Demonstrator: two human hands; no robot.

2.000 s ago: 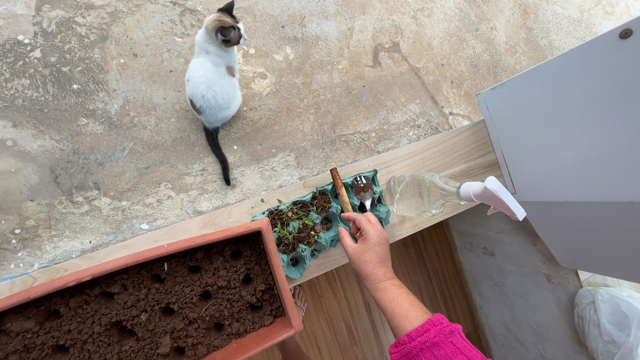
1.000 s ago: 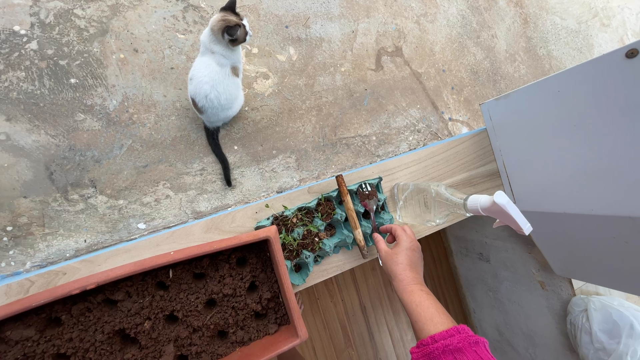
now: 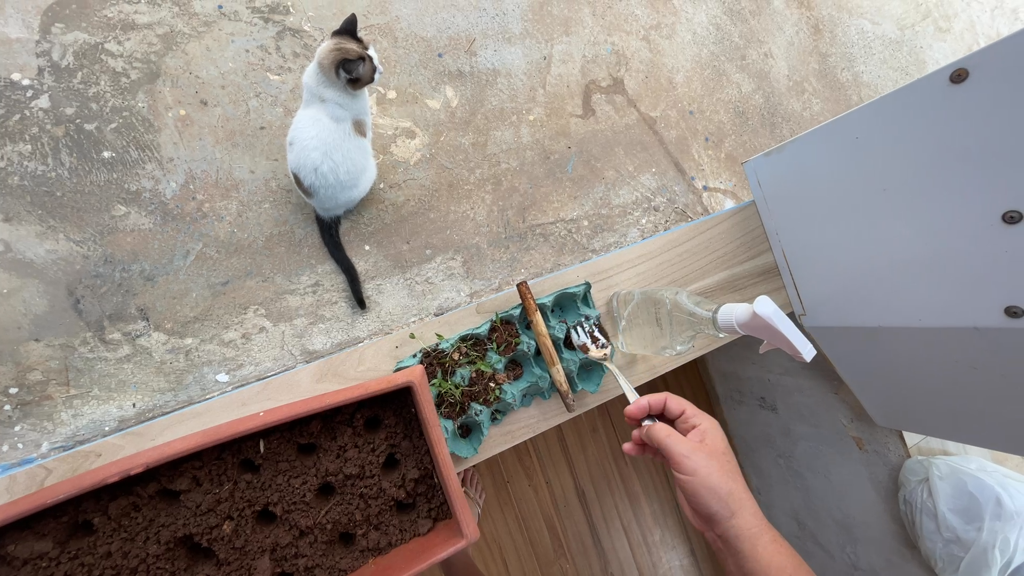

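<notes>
My right hand (image 3: 680,452) pinches the handle of a metal fork (image 3: 621,376), whose soil-smeared tines rest over the right end of a green egg carton (image 3: 532,390). Small seedlings (image 3: 468,372) in soil fill cups at the carton's left part. A wooden stick (image 3: 546,344) lies across the carton, left of the fork. To the left stands a terracotta-coloured rectangular planter (image 3: 460,496) of dark soil (image 3: 296,496) with several holes poked in it. My left hand is not in view.
A clear spray bottle (image 3: 666,322) with a white trigger head lies right of the carton on the wooden ledge (image 3: 704,252). A cat (image 3: 332,148) sits on the concrete floor beyond. A grey panel (image 3: 896,224) stands at right, above a white plastic bag (image 3: 964,508).
My right hand has moved right from near the stick and now holds the fork by its handle. The fork's handle has swung to the right. The cat remains seated.
</notes>
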